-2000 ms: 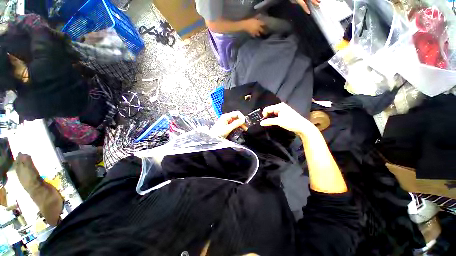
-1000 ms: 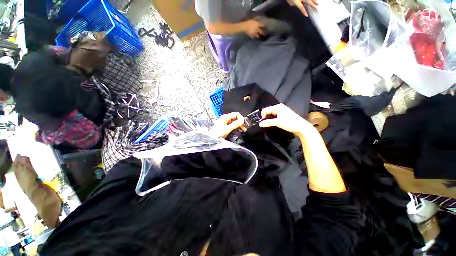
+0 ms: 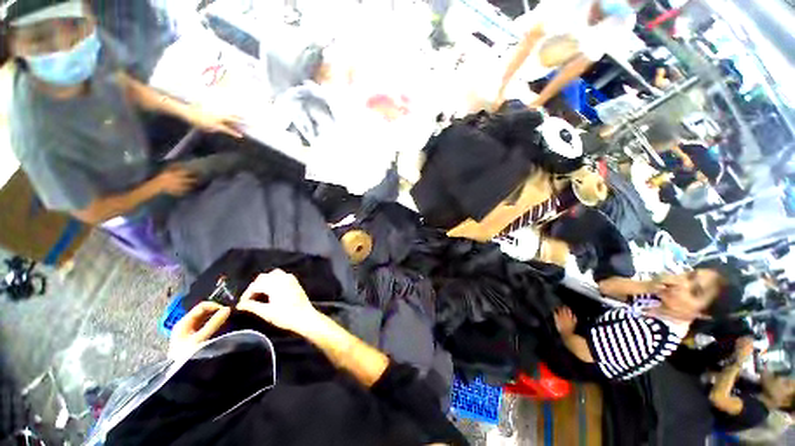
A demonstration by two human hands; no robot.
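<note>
My left hand point(image 3: 199, 327) and my right hand point(image 3: 281, 300) are close together at the lower left, pinching a black garment piece point(image 3: 301, 268) on my lap. A small dark piece with shiny marks point(image 3: 224, 291) shows at the fingertips; its exact kind is unclear. The cloth under my fingers is partly hidden. A clear plastic bag point(image 3: 273, 357) with a pale rim lies open against my body just below my hands, with black cloth inside.
Dark grey cloth point(image 3: 253, 213) and black cloth piles lie ahead and right. A tan roll point(image 3: 356, 246) sits on them. A cardboard box point(image 3: 497, 218), blue crate point(image 3: 475, 399) and red stool point(image 3: 539, 383) are at the right. A masked person stands left; a striped-shirt person sits right.
The view has swung to the right, so my hands appear further left and lower, and more people show at the right. My hands keep the same close pinching pose on the black cloth.
</note>
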